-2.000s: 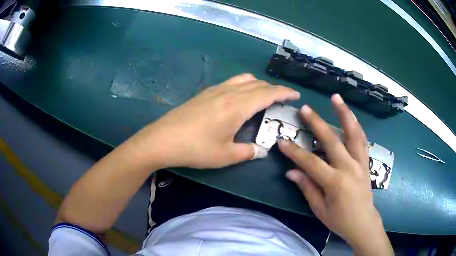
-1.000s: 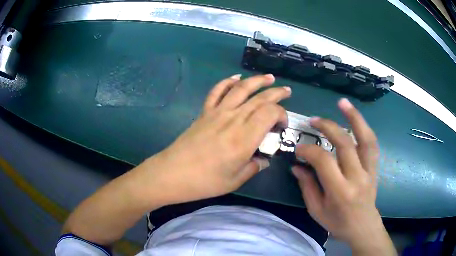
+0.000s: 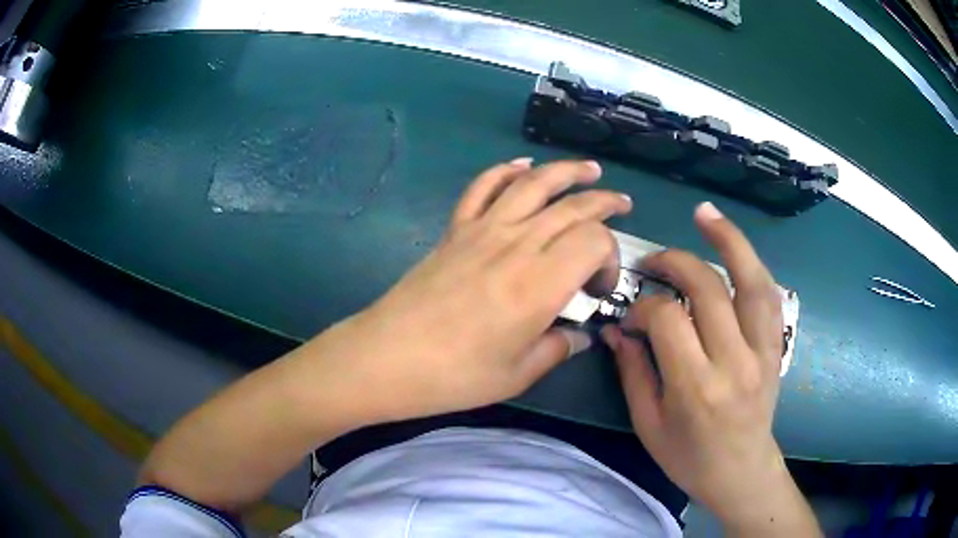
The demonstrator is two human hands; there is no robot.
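Note:
A silver housing (image 3: 789, 326) lies in front of me, mostly hidden under both hands; its right end and part of its far edge show. My left hand (image 3: 515, 284) grips its left part, with thumb and index finger at the near edge. A whitish patch is on the left thumb tip. My right hand (image 3: 704, 336) lies over its middle and right part, with thumb and index fingertip pinched close to small shiny curved bits (image 3: 620, 295) near the left fingertips. Whether the right fingers hold a small bit cannot be told.
A long black notched housing (image 3: 678, 144) stands on edge beyond my hands on the green belt (image 3: 126, 158). Thin silver tweezers (image 3: 901, 292) lie at the right. Metal roller hardware (image 3: 21, 95) is at the far left. Part of a grey workpiece (image 3: 716, 8) shows at the top edge.
The housing was more exposed two seconds ago; my left fingers now cover more of its left end. My right thumb and index finger have drawn together. A grey workpiece has appeared at the top.

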